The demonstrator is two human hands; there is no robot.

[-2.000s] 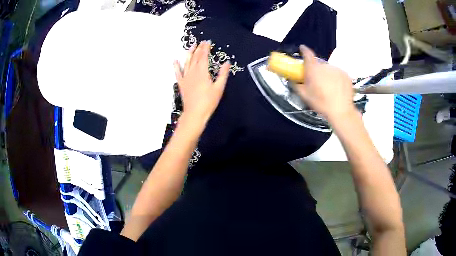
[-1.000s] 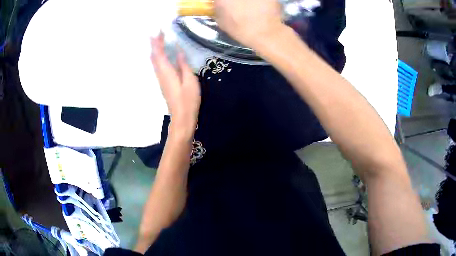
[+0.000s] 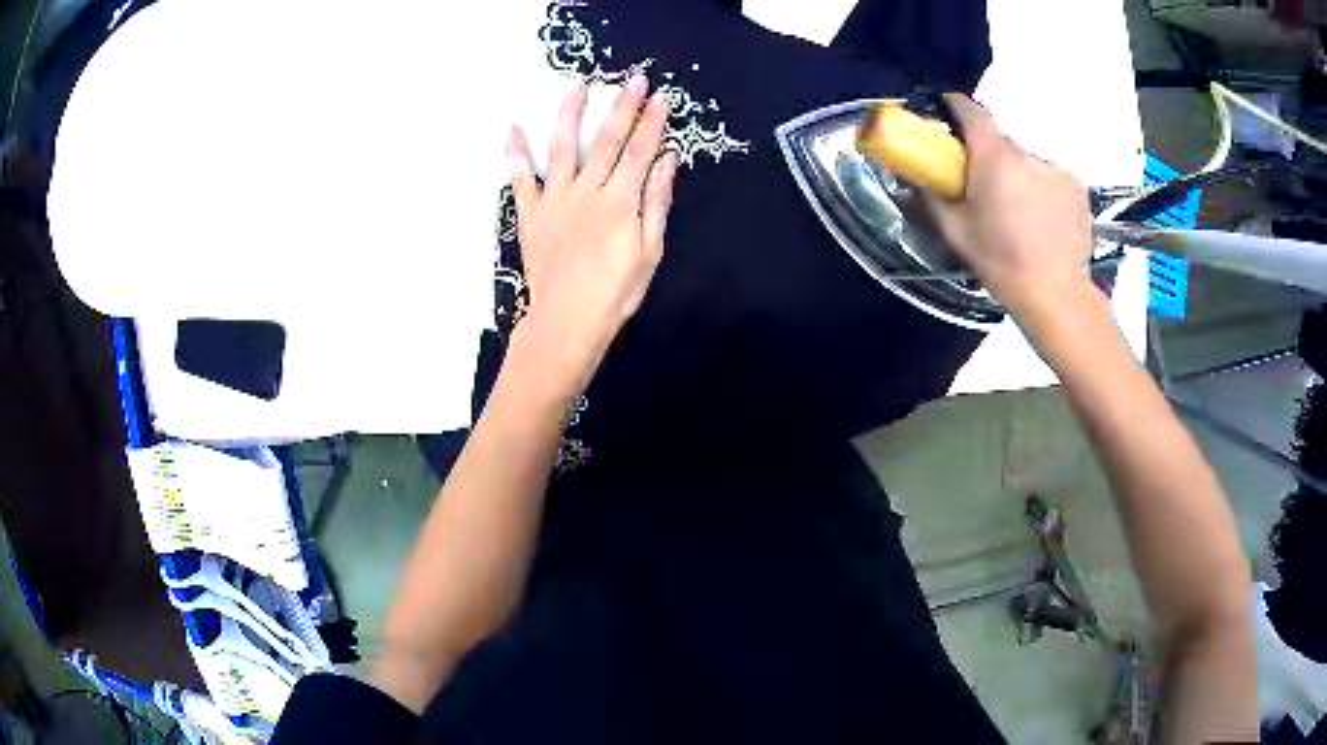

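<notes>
A black garment [image 3: 742, 277] with pale scalloped embroidery lies over the white padded board [image 3: 291, 175]. My left hand [image 3: 594, 240] lies flat on the garment's embroidered edge, fingers spread, holding nothing. My right hand [image 3: 1011, 211] grips the yellow handle of the silver steam iron [image 3: 888, 218]. The iron's pointed tip faces left, and its plate is over the right part of the garment. Whether the iron touches the cloth cannot be told. The garment's lower part merges with my black clothes.
A whitish hose [image 3: 1222, 251] runs right from behind the iron. A blue slotted rest [image 3: 1169, 277] is at the board's right edge. A dark rectangle [image 3: 230, 358] is on the board's lower left. White hangers [image 3: 240, 611] hang below left on a blue frame.
The iron and my right hand have moved from the upper middle down and right, away from my left hand. My left hand has shifted right onto the embroidery, and the upper embroidery shows again.
</notes>
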